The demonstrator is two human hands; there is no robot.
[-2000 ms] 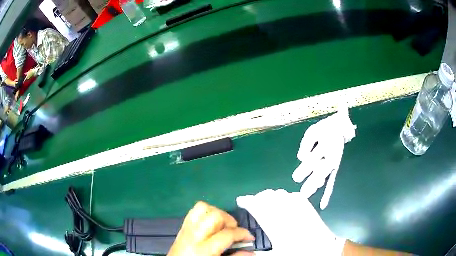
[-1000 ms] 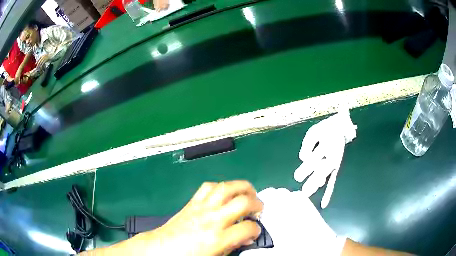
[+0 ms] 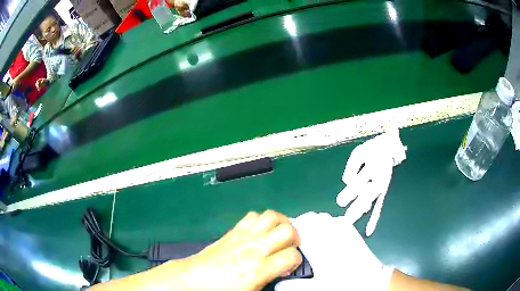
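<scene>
A black power strip lies on the green worktop at the bottom centre, its right end between my hands. Its looped black cord lies to its left. My bare left hand reaches over the strip near its right end, fingers curled down onto it; the fingertips are partly hidden. My right hand, in a white glove, is around the strip's right end, which it mostly covers. The strip's near side is hidden by my left forearm.
A spare white glove lies beyond my right hand. A clear bottle stands at the right. A short black bar is taped beside the pale edging. The green conveyor is beyond. People work at the upper left.
My left hand and forearm have moved across the strip and now cover more of it. My right hand stays at the strip's right end. The second cord near the strip is no longer visible.
</scene>
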